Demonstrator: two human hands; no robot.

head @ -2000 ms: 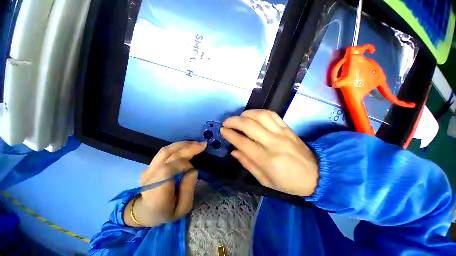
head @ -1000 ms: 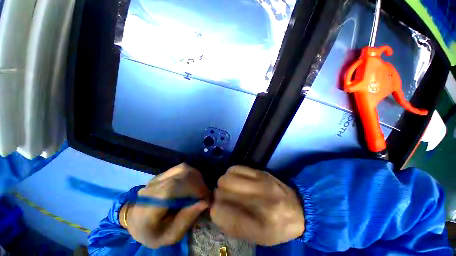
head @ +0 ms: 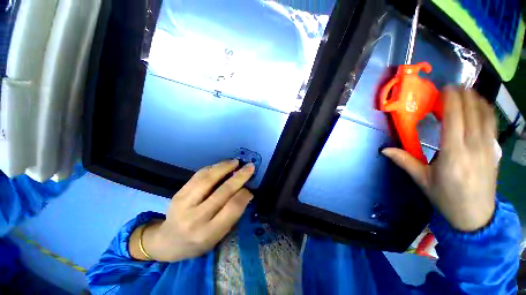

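The pale-blue tablet back cover [head: 190, 121] lies in the black foam tray [head: 115, 115], its upper part under clear film. My left hand [head: 207, 210] has its fingertips on the camera cluster [head: 248, 155] at the cover's near right corner and partly hides it. Any tiny piece under the fingertips cannot be made out. A translucent blue carrier strip [head: 252, 259] hangs from the underside of my left hand. My right hand [head: 464, 161] is spread beside the orange-red air blow gun [head: 410, 103], fingers extended, thumb apart near its handle; it covers the gun's lever.
A second back cover [head: 346, 167] lies in the right tray compartment, under the gun. White foam slabs [head: 57, 86] stand at the left. A yellow-green board with a dark-blue patterned patch [head: 490, 23] is at the upper right. Yellow floor tape [head: 52, 253] shows lower left.
My hands have parted. My left hand has moved up onto the camera cluster, and my right hand has moved right to the air gun. The strip now hangs downward.
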